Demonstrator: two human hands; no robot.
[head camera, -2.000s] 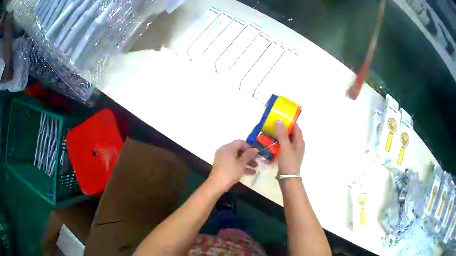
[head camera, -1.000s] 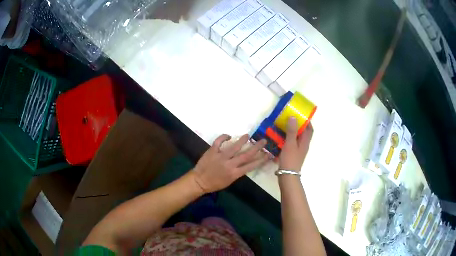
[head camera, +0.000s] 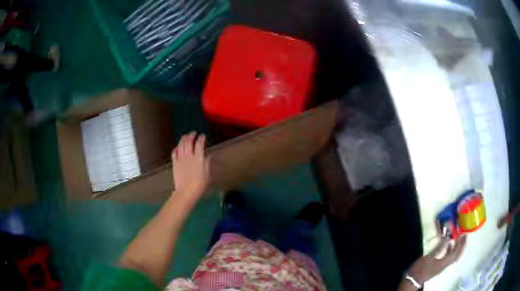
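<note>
My left hand (head camera: 191, 166) has its fingers over the upper edge of a large brown carton sheet (head camera: 268, 149), which stands at a slant beside the bench. My right hand (head camera: 443, 258) is at the lower right, blurred, with its fingertips at the lower end of the blue and red tape dispenser (head camera: 471, 213) with its yellow roll. The dispenser is on the white bench. Whether the right fingers grip it or only touch it is not clear.
An open brown carton (head camera: 151, 133) holds rows of white boxes (head camera: 111, 149) at the left. A red stool (head camera: 259, 77) and a green crate (head camera: 128, 62) with silvery sticks stand beyond the sheet. The white bench (head camera: 407, 113) curves down the right.
The view has swung left and down toward the floor. My left hand has left the tape dispenser and taken the carton sheet's edge. My right hand remains at the dispenser.
</note>
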